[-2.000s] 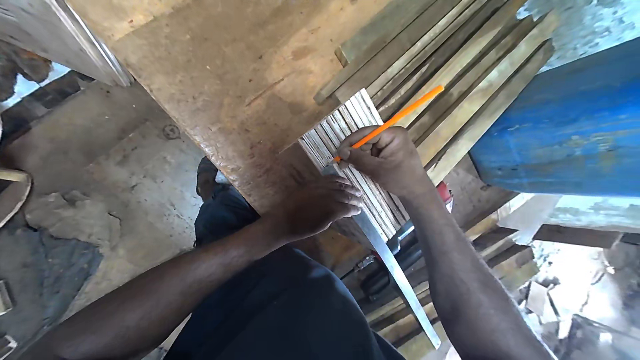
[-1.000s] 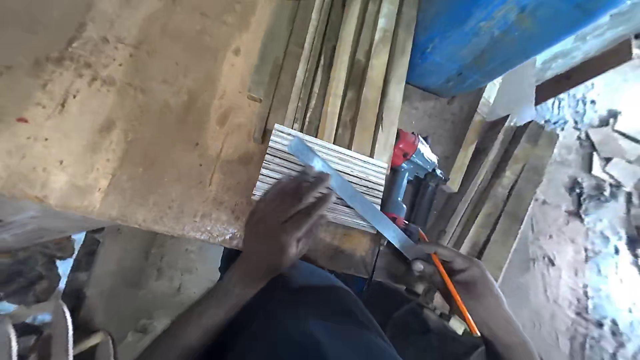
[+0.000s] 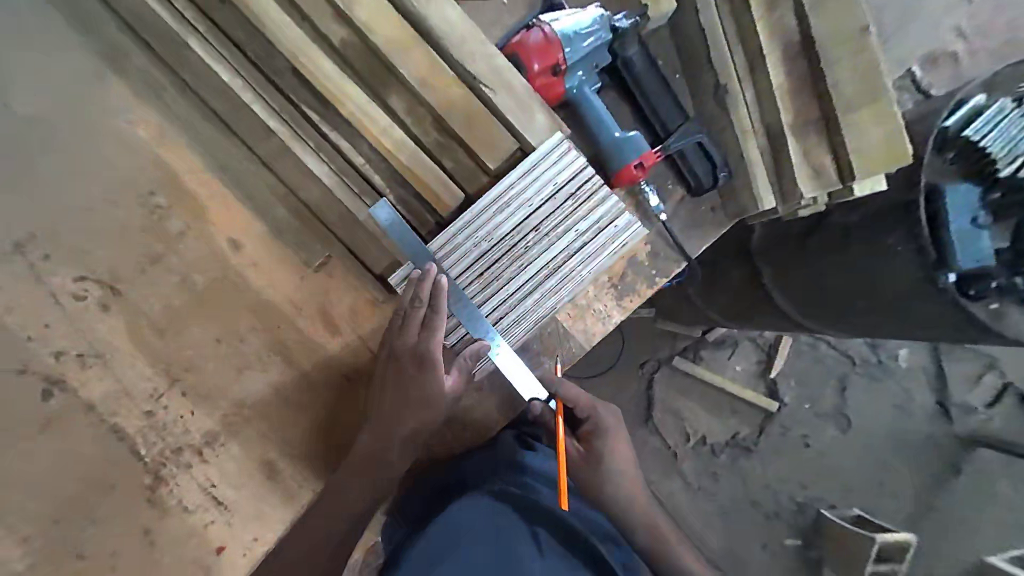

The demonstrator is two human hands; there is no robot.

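A metal straightedge (image 3: 464,308) lies slantwise across the left part of a stack of plywood strips (image 3: 536,232), whose layered edges face up. My left hand (image 3: 416,352) presses on it, fingertips on the metal and thumb spread beside it. My right hand (image 3: 588,436) pinches the straightedge's near end, past the table edge. An orange pencil (image 3: 562,456) is also held between the fingers of that hand, its tip pointing away from me.
Long wooden battens (image 3: 344,88) lie beyond the strips. A red and grey pneumatic nailer (image 3: 588,88) with a hose rests to their right, near more boards (image 3: 808,104). A dark drum (image 3: 840,280) stands beside the wooden table (image 3: 160,320). Wood scraps (image 3: 724,384) litter the floor.
Two seconds ago my right hand held the pencil over the strips; it has since moved to the straightedge's near end. The straightedge has shifted toward the strips' left side. The view has turned and come closer.
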